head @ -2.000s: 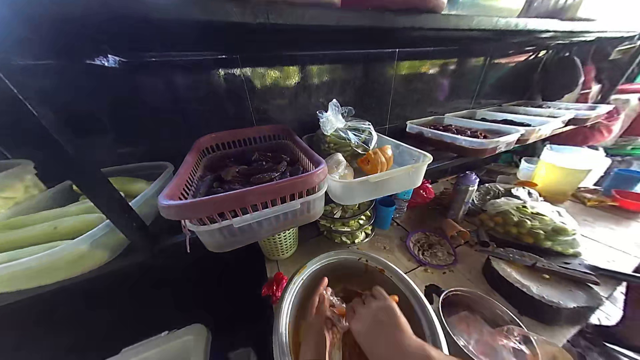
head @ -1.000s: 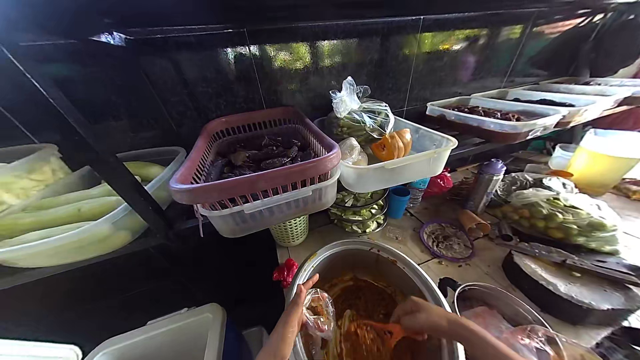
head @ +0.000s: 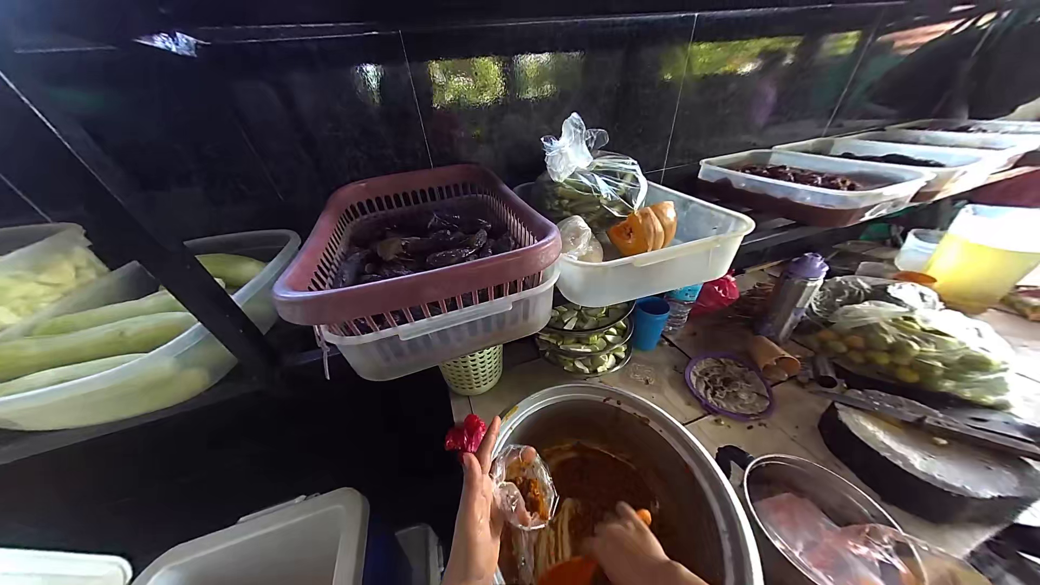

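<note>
A large metal pot (head: 707,463) at the bottom centre holds brown-red sauce (head: 601,479) with pale long pieces in it. At the pot's left rim my left hand (head: 481,496) holds a clear plastic bag (head: 526,487) with some orange-brown food inside, its fingers partly hidden by the bag. Inside the pot, my right hand (head: 626,544) grips an orange plastic scoop or spoon (head: 569,571), low over the sauce. The end of the orange handle shows above the fist. A red plastic bundle (head: 466,435) lies against the pot's left edge.
Behind the pot stand a pink basket of dark vegetables (head: 414,296), a white tub with cut pumpkin (head: 650,280), stacked sliced vegetables (head: 587,337) and a blue cup (head: 650,323). To the right are a strainer (head: 821,463), a round chopping block with a knife (head: 934,447), and a bag of green produce (head: 910,341).
Two seconds ago both hands were close together in the pot. Now they are apart, the left at the rim with the bag. The right hand has moved left and lower since one second ago.
</note>
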